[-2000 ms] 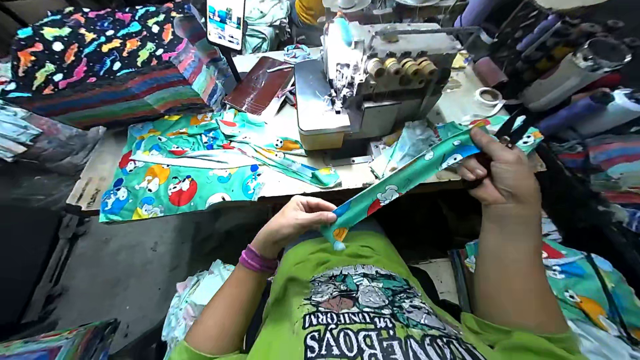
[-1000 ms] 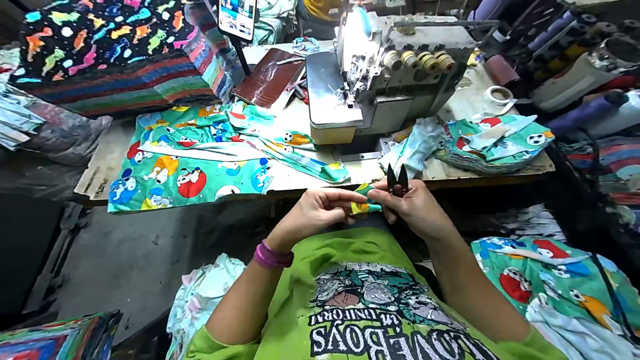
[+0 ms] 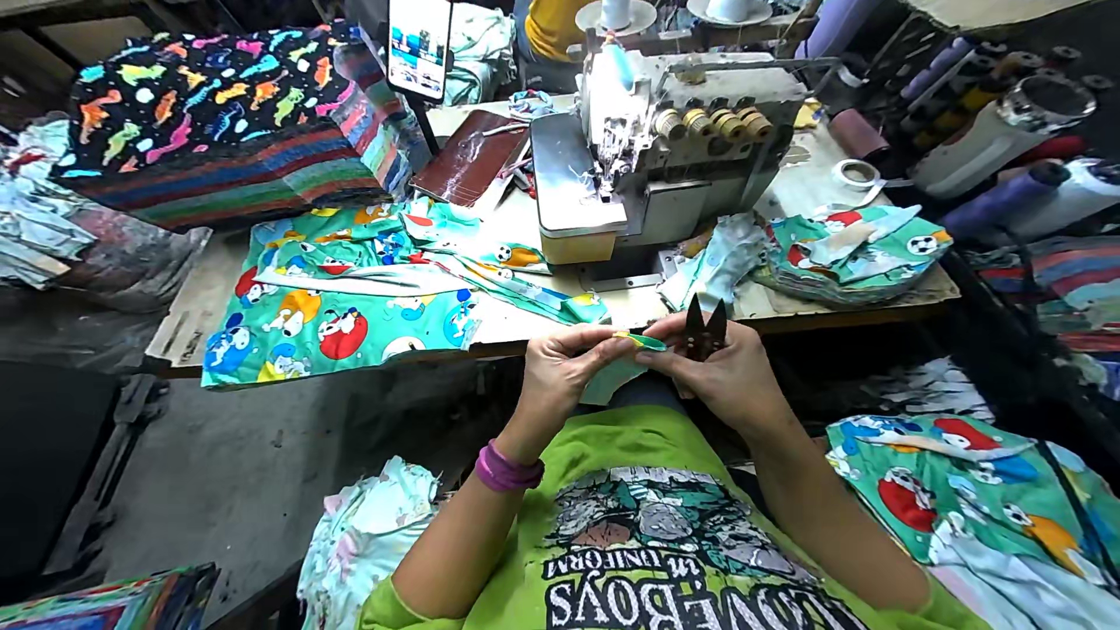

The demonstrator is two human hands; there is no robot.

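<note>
Above my lap, my left hand (image 3: 573, 367) and my right hand (image 3: 722, 367) pinch the folded edge of a small green printed fabric piece (image 3: 643, 341) between them. Its paler part hangs below my fingers. Dark thread snips (image 3: 705, 332) rest in my right hand, their two pointed blades apart and facing the machine. An overlock sewing machine (image 3: 700, 131) stands on the table ahead. Left of it lies green cartoon-print fabric (image 3: 350, 324) with pale strips across it; to its right is a stack of green printed pieces (image 3: 857, 262).
Black printed fabric (image 3: 201, 105) tops a thick stack at the back left, near a phone (image 3: 419, 48) on a holder. Thread cones (image 3: 1006, 206) and a tape roll (image 3: 856, 173) are at the right. Cloth piles lie low at the left (image 3: 376, 534) and right (image 3: 962, 490).
Two seconds ago my hands held a long green strip stretched between them; now they are close together over my lap, pinching the fabric's edge. The snips have stayed in my right hand.
</note>
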